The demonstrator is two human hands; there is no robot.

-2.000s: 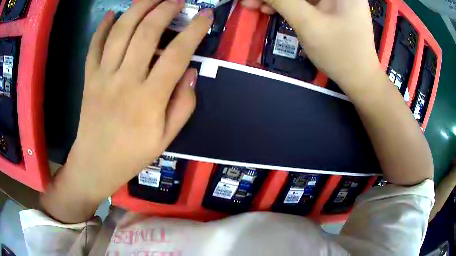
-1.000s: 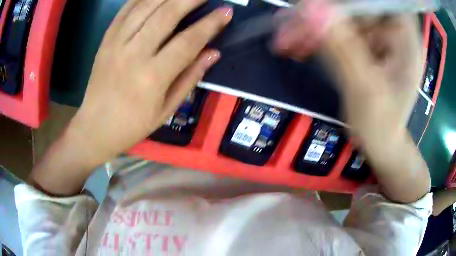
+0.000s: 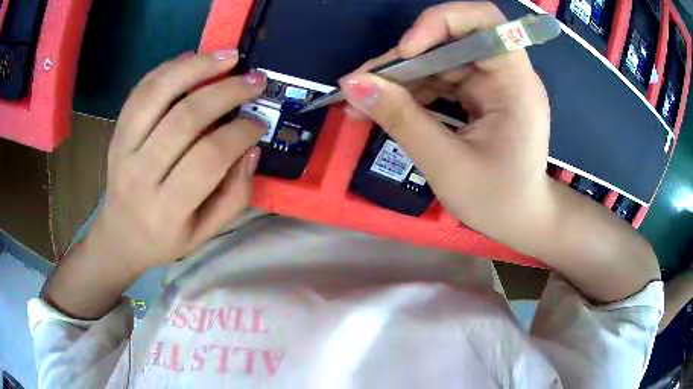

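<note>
My right hand [image 3: 486, 121] holds silver tweezers [image 3: 448, 59] between thumb and fingers. Their tip points down-left at the inside of an open-backed black phone [image 3: 285, 156] in the near row of the red foam tray [image 3: 334, 152]. Whether the tip touches the phone is hard to tell. My left hand [image 3: 182, 144] rests its fingertips on the left side of this phone, and I see nothing held in it. A printed white label [image 3: 262, 120] shows inside the phone. The wide black strip [image 3: 600, 114] lies across the tray and covers its middle.
Another labelled phone [image 3: 391, 171] sits to the right, partly under my right hand. More phones show at the far right. A second red tray [image 3: 49, 99] stands at the left on the green mat [image 3: 125, 45]. Cardboard [image 3: 80, 182] shows below the bench edge. A forearm is at the far right.
My right hand has come down from the strip to the near-row phone at the left with the tweezers. My left fingers have moved left and down onto that phone. The view has shifted.
</note>
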